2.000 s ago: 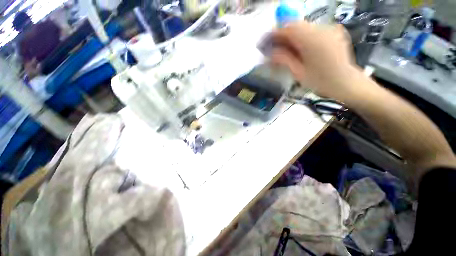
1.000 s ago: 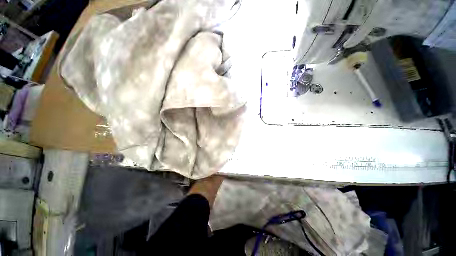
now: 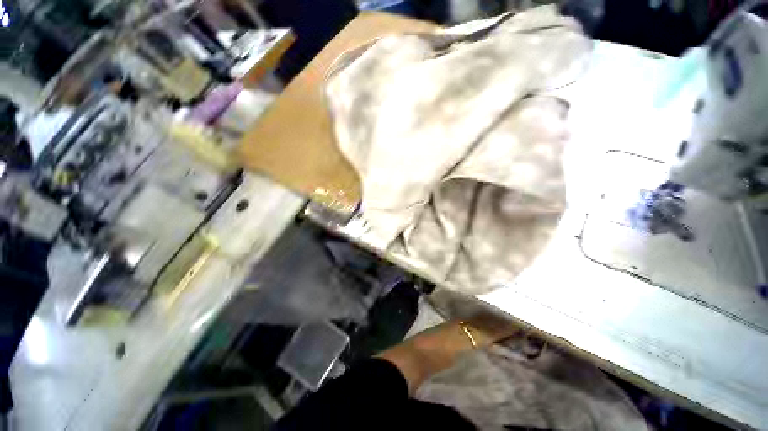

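A beige-grey blotchy garment piece (image 3: 421,109) lies bunched on the left part of the white machine table (image 3: 623,311). Its lower end folds over near the front edge. More of the same fabric (image 3: 522,387) hangs below the table edge. My left forearm (image 3: 455,341), with a thin gold band at the wrist, reaches under the table's front edge. My left hand itself is hidden there, so what it holds does not show. My right hand is out of the picture. The blurred presser foot area (image 3: 661,210) is right of the garment, with no fabric under it.
Brown cardboard (image 3: 295,139) covers the table's left end. The pale sewing machine head (image 3: 733,109) stands at the right, with a white pen (image 3: 752,244) on the bed. Another machine table (image 3: 185,252) with blurred equipment is at the left. A grey panel (image 3: 313,353) shows below.
The view has swung left and tilted. My right hand, raised above the machine two seconds ago, is out of the picture. My left forearm remains under the table edge; the garment lies much as before.
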